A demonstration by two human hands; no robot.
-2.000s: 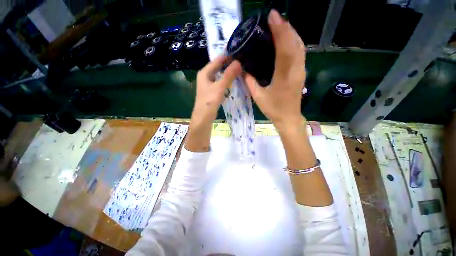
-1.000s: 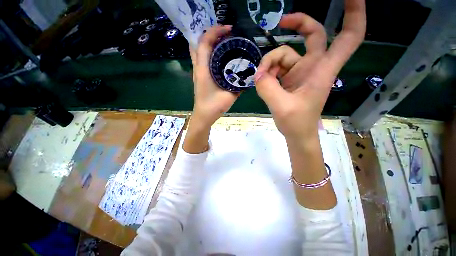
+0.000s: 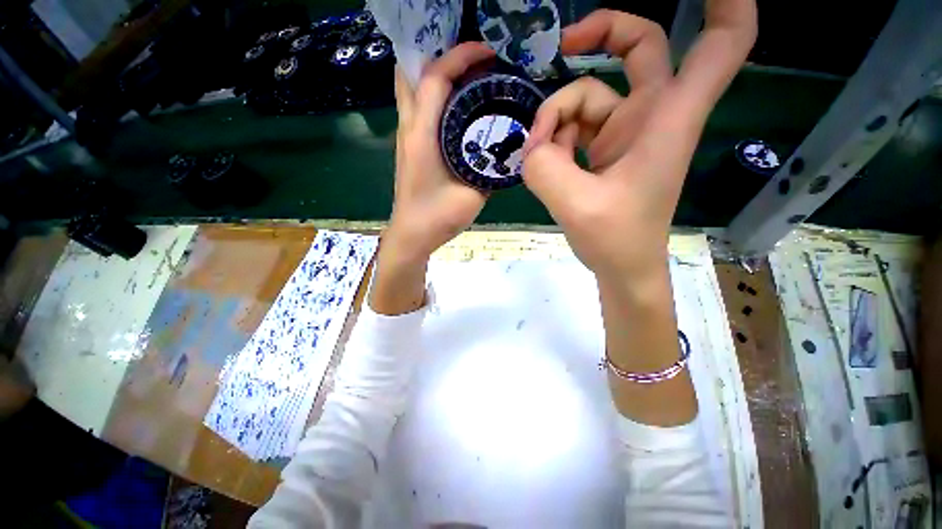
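Note:
My left hand (image 3: pixel 424 170) holds a black cylindrical unit (image 3: pixel 452 145) with its ribbed rim and open end towards me. A white and black face (image 3: pixel 485 143) shows inside the rim. A printed sticker sheet (image 3: pixel 418 31) stands up behind the left fingers. My right hand (image 3: pixel 620 155) has thumb and a fingertip pinched at the right side of the face; whether a sticker is between them is hidden. A round, partly clear disc with dark marks (image 3: pixel 519 36) is above the unit, by another right fingertip; what holds it is unclear.
Printed sheets (image 3: pixel 294 341) lie on the brown board (image 3: pixel 196 331) at left. The green conveyor (image 3: pixel 341 186) crosses beyond, with a white-faced unit (image 3: pixel 757 156) at right and dark units at left. A dark tray of units is behind. A spotted metal post (image 3: pixel 826 155) leans at right.
Since the first frame the unit has turned its face towards me and the right fingers have moved onto it. The disc has since shifted left. The conveyor units have changed position.

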